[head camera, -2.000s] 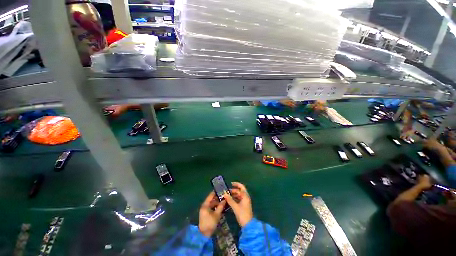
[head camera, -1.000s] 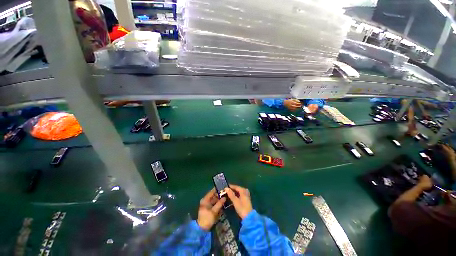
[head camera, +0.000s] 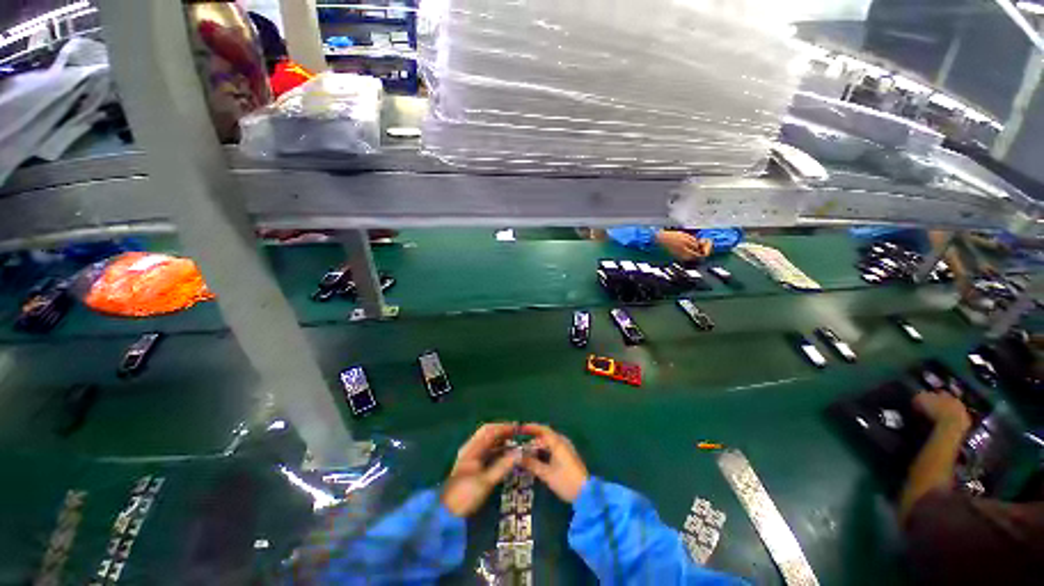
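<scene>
My left hand (head camera: 481, 467) and my right hand (head camera: 554, 460) meet at the top end of a part strip (head camera: 516, 521) with rows of silvery-white squares. My fingertips are together on the strip's upper end. Any small part between them is too small to tell. A black keypad phone (head camera: 434, 374) lies on the green belt just beyond my left hand, touched by neither hand. Another black phone (head camera: 357, 390) lies to its left.
A grey post (head camera: 246, 298) stands at left, with shiny film at its foot. A red-orange phone (head camera: 614, 369) lies ahead. A long pale strip (head camera: 767, 517) and a shorter strip (head camera: 702, 530) lie at right. A neighbour's hand (head camera: 942, 414) is over a black tray (head camera: 870, 418).
The phone that was in my hands now lies on the belt ahead and to the left. My hands have come down onto the part strip. The other belt phones have shifted slightly left.
</scene>
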